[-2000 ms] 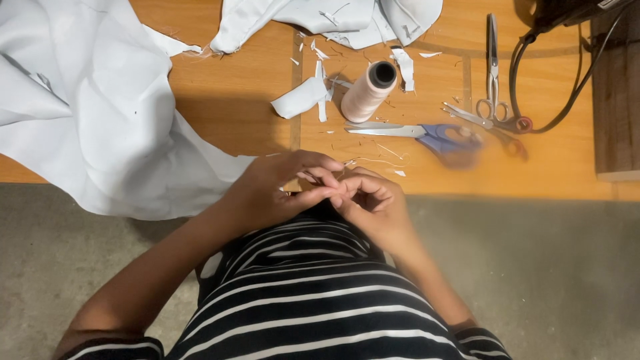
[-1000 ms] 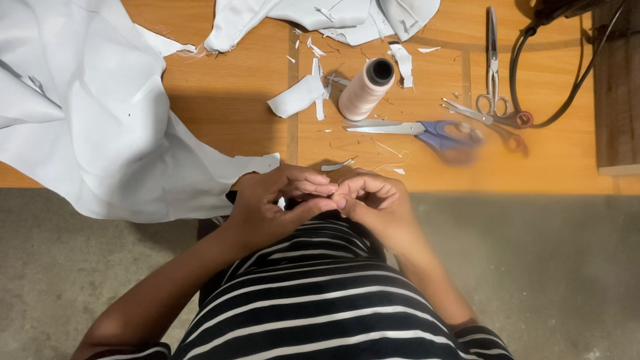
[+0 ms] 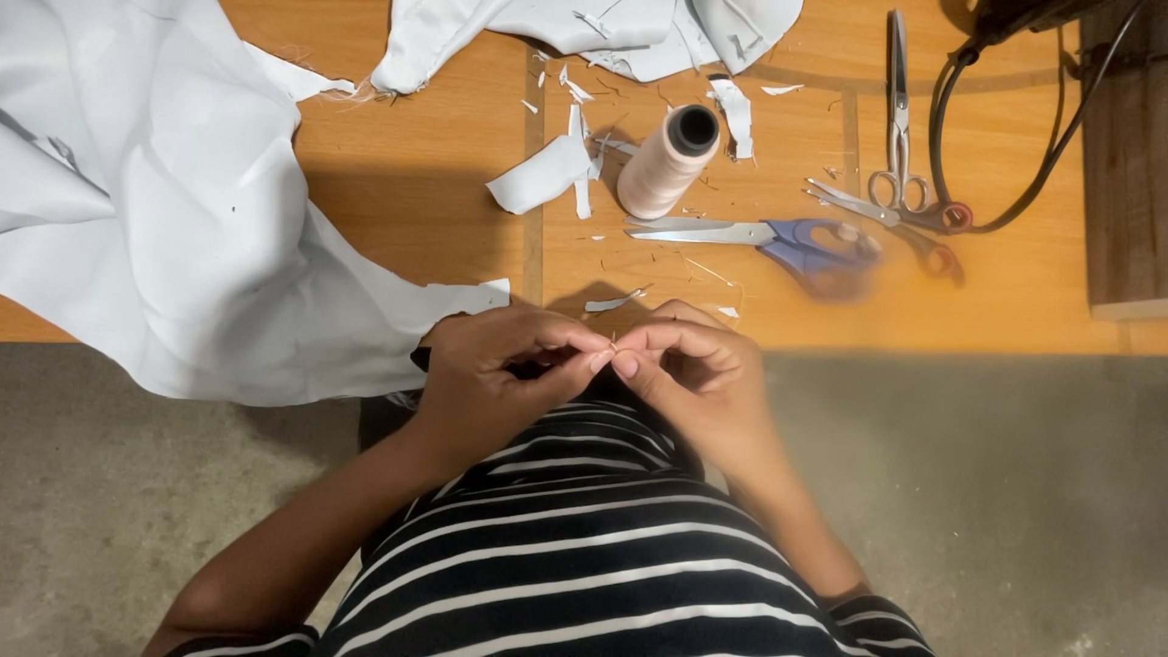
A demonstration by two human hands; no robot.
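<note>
My left hand (image 3: 511, 379) and my right hand (image 3: 698, 374) meet at the fingertips just off the table's front edge. Thumb and forefinger of each are pinched on a fine thread (image 3: 613, 345); whether a needle is there too is too small to tell. Beyond the hands stands a cone of pale pink thread (image 3: 659, 173). White fabric (image 3: 219, 237) drapes over the table edge at the left, one corner reaching my left hand. Blue-handled scissors (image 3: 757, 239) lie with blades pointing left, beyond my right hand.
Metal scissors (image 3: 899, 119) and small red-and-black-handled snips (image 3: 885, 214) lie on the wooden table (image 3: 411, 182) at the right, near a black cable (image 3: 940, 119). White fabric scraps (image 3: 543, 173) and thread bits are scattered around the cone. More white fabric (image 3: 584, 23) lies at the back.
My hands have drawn slightly apart from their overlapped pose, now meeting only at the fingertips. The fabric corner beside my left hand shows more than two seconds ago.
</note>
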